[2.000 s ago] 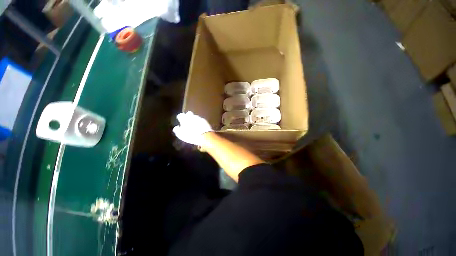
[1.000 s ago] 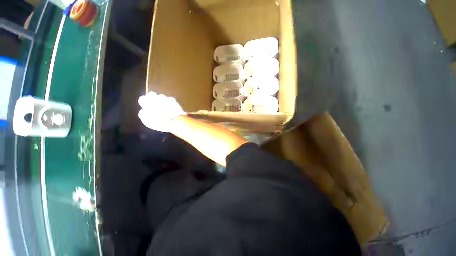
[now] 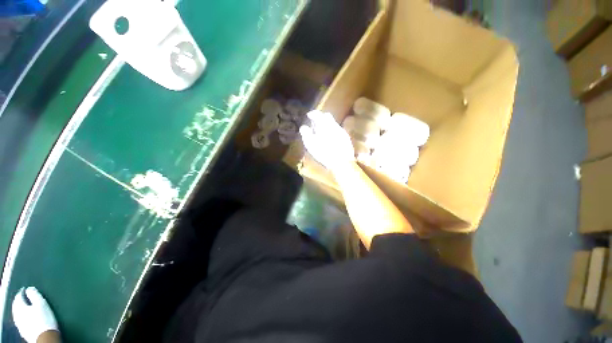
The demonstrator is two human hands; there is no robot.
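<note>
The open carton (image 3: 456,60) stands beside the bench at the upper right. White rounded parts (image 3: 406,130) lie in rows inside it, overexposed. My right hand (image 3: 329,141), in a white glove, is at the carton's left rim near the near corner, with its fingers over the edge; glare blurs them. My left hand (image 3: 32,315), in a white glove, is small at the lower left, on the green bench top (image 3: 87,248), holding nothing, with a gap between thumb and fingers.
A white plastic jug (image 3: 154,43) lies on the bench at the upper left. A small white lump (image 3: 154,187) is near the bench edge. Pale round coils (image 3: 278,124) sit low between bench and carton. Stacked cartons (image 3: 594,201) stand on the grey floor (image 3: 530,134) at the right.
The view has turned, so bench and carton now slant and the low coils show. My left hand has come into view at the lower left. My right hand stays at the carton's near left side.
</note>
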